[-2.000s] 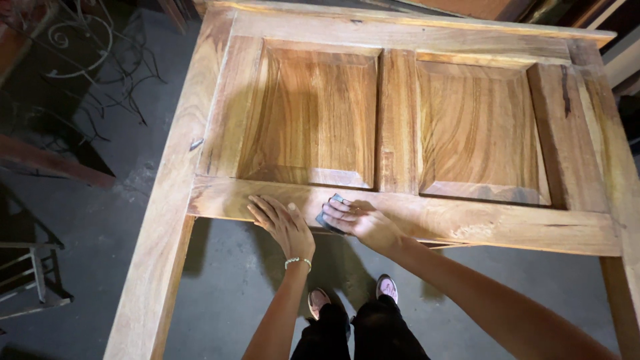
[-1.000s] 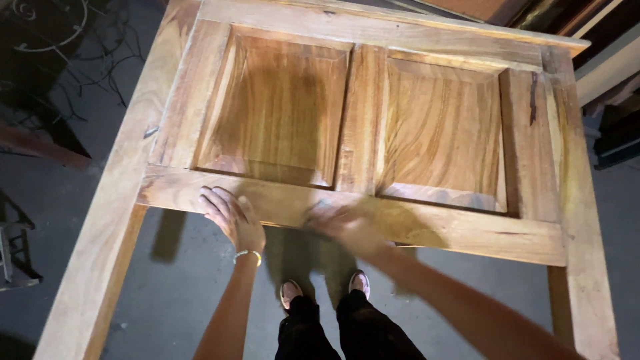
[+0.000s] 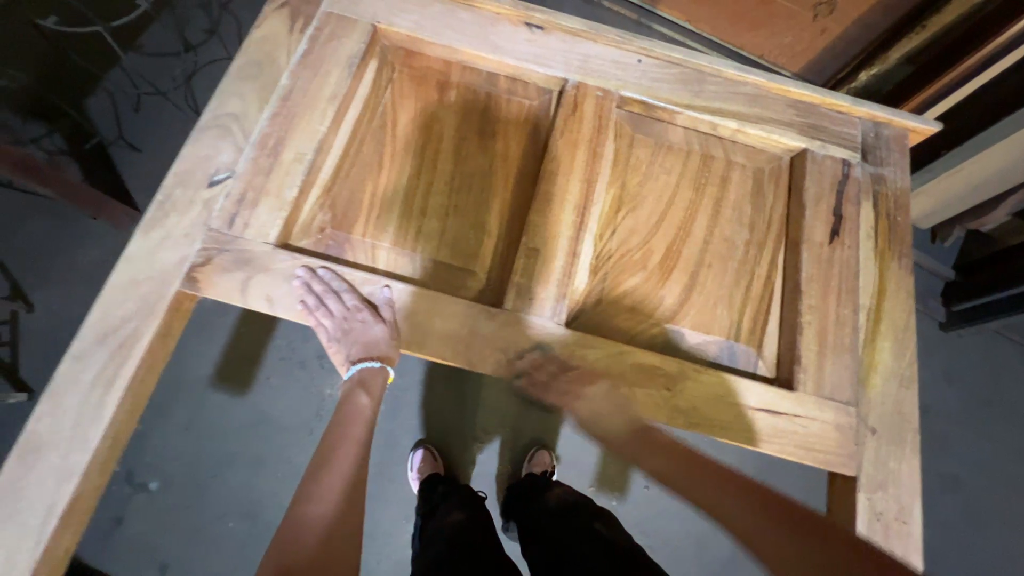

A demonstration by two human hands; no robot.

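A wooden panelled headboard or frame point(image 3: 696, 392) with two raised panels lies before me, its lower rail crossing in front of my body. My left hand point(image 3: 348, 316) rests flat on the left part of that rail, fingers spread, a beaded bracelet point(image 3: 369, 369) at the wrist. Farther right, my right hand point(image 3: 564, 384) is on the same rail below the centre stile; it is blurred by motion. A small dark edge shows at its fingertips, seemingly a sanding pad or folded sandpaper point(image 3: 538, 350). The left panel point(image 3: 436, 176) and right panel point(image 3: 688, 240) show streaked grain.
The frame's long left leg point(image 3: 104, 328) runs toward me; a shorter stretch of the right leg point(image 3: 890, 488) shows. Wooden boards point(image 3: 972, 172) are stacked at the right. Bent metal rods point(image 3: 120, 48) lie at upper left. My shoes stand on the grey floor point(image 3: 240, 480).
My right hand has moved along the lower rail and is blurred. My left hand stays flat on the rail, nearer its left end than two seconds ago. The view has shifted.
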